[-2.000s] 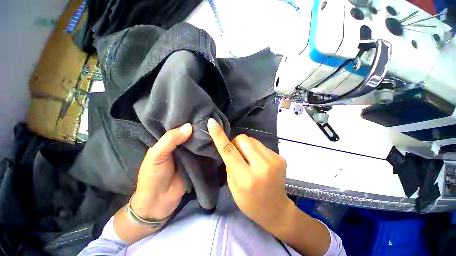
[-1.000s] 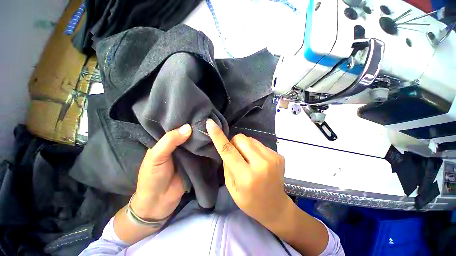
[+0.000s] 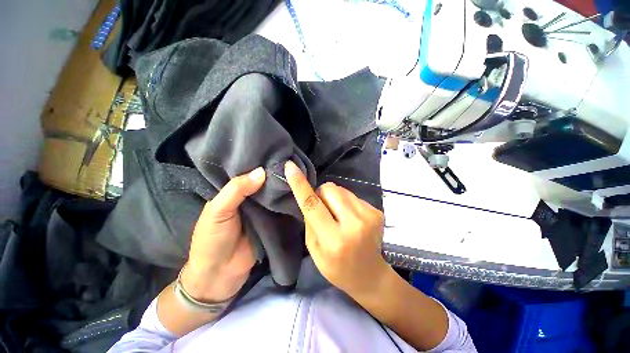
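Note:
A dark charcoal garment (image 3: 242,117) lies over my lap and the table edge, its smoother grey inner face bunched up in the middle. My left hand (image 3: 224,238) pinches the grey cloth, thumb on top and the fingers partly hidden in the folds. My right hand (image 3: 342,234) has its index fingertip on the cloth just right of my left thumb, its other fingers curled. A thin pale sliver (image 3: 278,176) shows between the two fingertips; I cannot tell if it is a needle or thread.
A white sewing machine (image 3: 442,69) with a blue stripe stands at the right. A dark thread runs from the garment to black scraps (image 3: 570,241) at the table edge. Stacked dark cloth (image 3: 179,24) lies at the far side, a cardboard box (image 3: 76,158) at the left, blue plastic (image 3: 552,320) below right.
My right hand has shifted slightly left, its index fingertip still at the pinched cloth. The pale sliver shows more brightly. My left hand keeps its pinch.

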